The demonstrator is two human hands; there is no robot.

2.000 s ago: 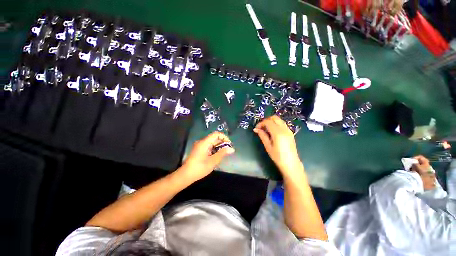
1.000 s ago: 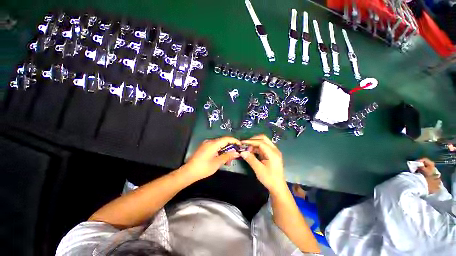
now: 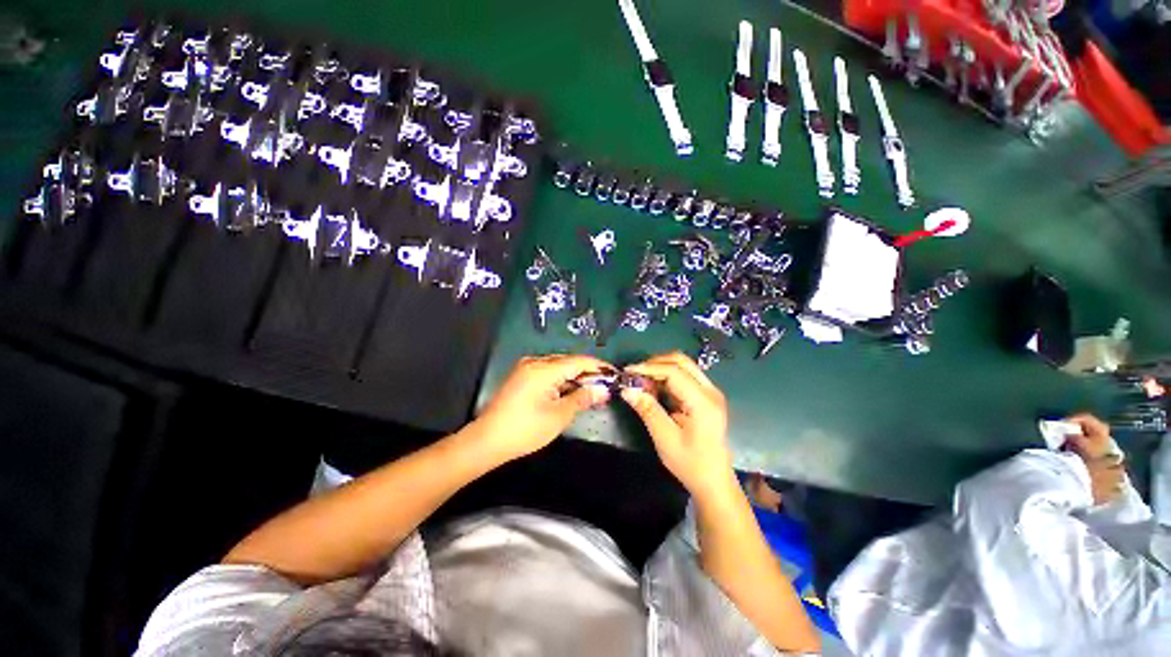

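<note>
My left hand and my right hand meet at the bench's front edge. Both hold a small dark watch head between the fingertips, which mostly hide it. Whether a clip is on it cannot be told. Loose silver spring clips lie in a heap just beyond my hands. At the left, the black foam tray bears rows of clamped watch heads with silver clips at their sides.
A row of small clips lies above the heap. A black box with white pads and a red-handled tool stand right of it. Strapped watches lie farther up, near red trays. A coworker's hand is at the right.
My right hand has come back from the clip heap to my left hand, and both now grip the watch head. Over the last second they have barely moved.
</note>
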